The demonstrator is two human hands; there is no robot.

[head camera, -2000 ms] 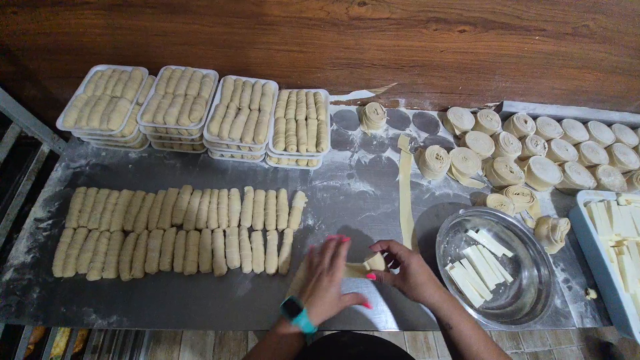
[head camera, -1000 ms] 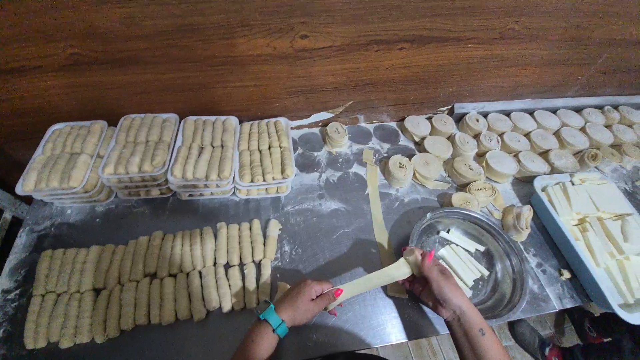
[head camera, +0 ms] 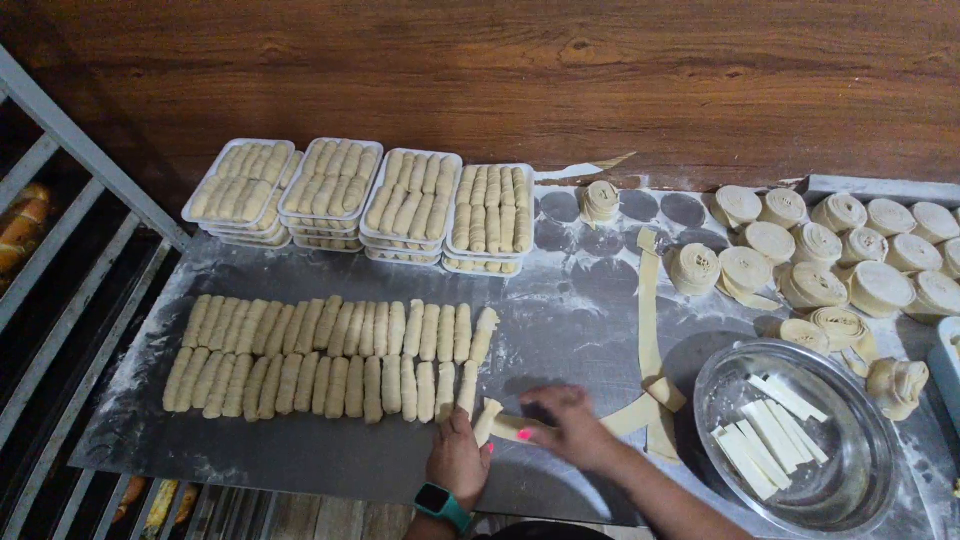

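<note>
My left hand (head camera: 459, 459), with a teal-banded watch on the wrist, is at the near right end of two rows of dough rolls (head camera: 307, 386). Its fingers touch a partly wrapped dough roll (head camera: 486, 421); how firmly they hold it is hidden. From that roll a dough strip (head camera: 626, 417) runs right across the metal table, over the lower part of a second dough strip (head camera: 648, 315). Above the first strip is my right hand (head camera: 566, 427), blurred, fingers spread. White sticks, probably cheese (head camera: 772, 431), lie in a steel bowl (head camera: 709, 397) at the right.
Stacked trays of dough rolls (head camera: 491, 259) stand at the back left. Coiled dough strips (head camera: 881, 289) fill the back right, and one coil (head camera: 600, 201) stands apart. A blue container (head camera: 946, 352) is at the right edge. A metal rack (head camera: 79, 277) stands at the left.
My left hand has moved left to the end of the rolls. My right hand has let go of the strip's end beside the bowl and moved left. The strip now lies on the table.
</note>
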